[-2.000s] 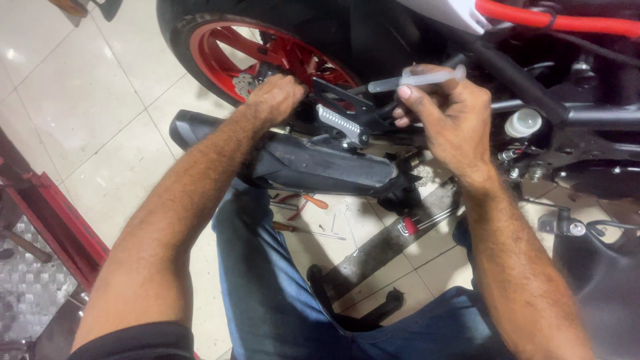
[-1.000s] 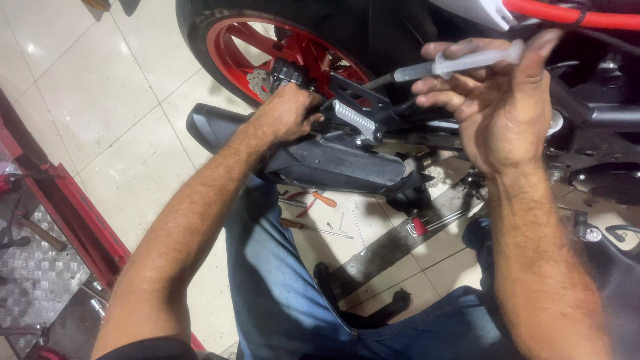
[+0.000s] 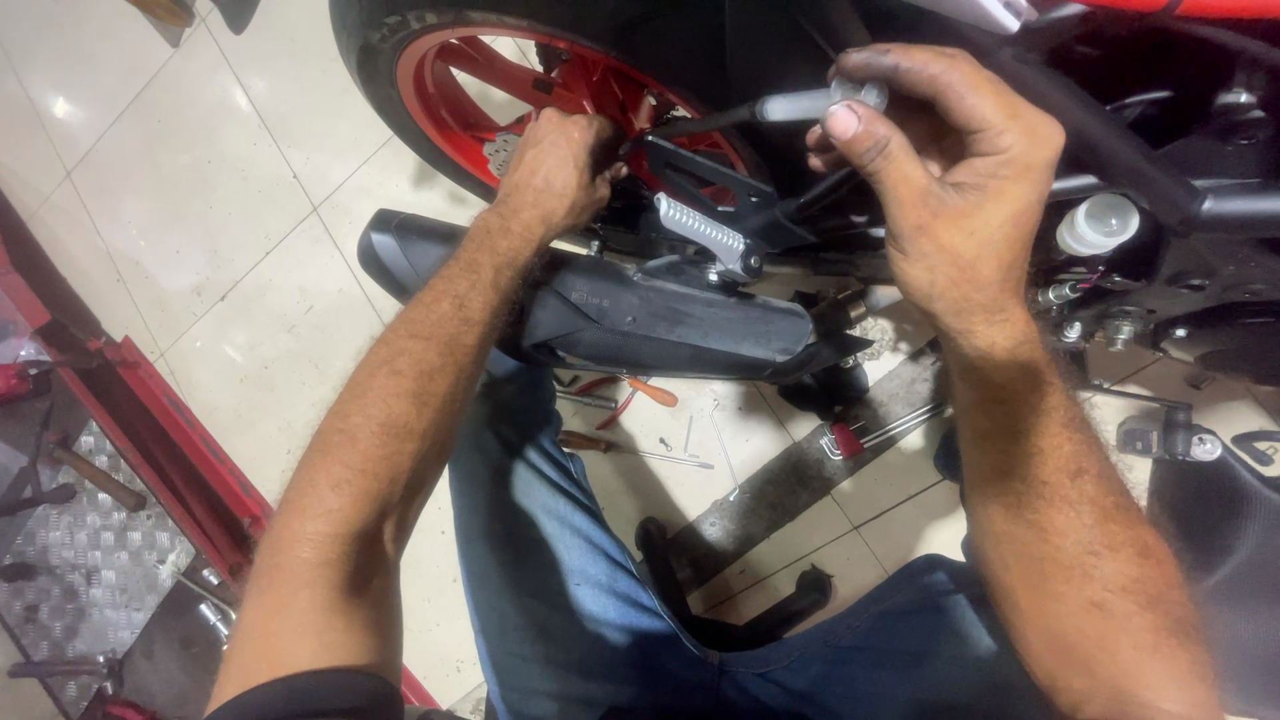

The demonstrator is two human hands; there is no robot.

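Between the thumb and fingers of my right hand (image 3: 950, 160) is a clear plastic syringe (image 3: 795, 105), roughly level, in front of the motorcycle frame. A dark tube (image 3: 700, 124) runs from the syringe's left end toward the wheel. My left hand (image 3: 562, 172) is at the hub area of the red rear wheel (image 3: 440, 90), fingers bent beside the tube's far end; what its fingertips hold is hidden. Below the hands lie the black exhaust silencer (image 3: 670, 320) and a silver footpeg (image 3: 700, 228). A white-capped reservoir (image 3: 1098, 225) is right of my right wrist.
On the tiled floor below the silencer lie orange-handled pliers (image 3: 650, 390), a screwdriver (image 3: 660, 456) and a hex key set in a red holder (image 3: 845, 440). A red metal frame (image 3: 170, 450) stands at the left, beside a hammer (image 3: 100, 478) on a metal plate.
The syringe's plunger end was against my right thumb one second ago; now my fingers are wrapped closer around its barrel and the plunger shows less. My left hand stays near the wheel hub.
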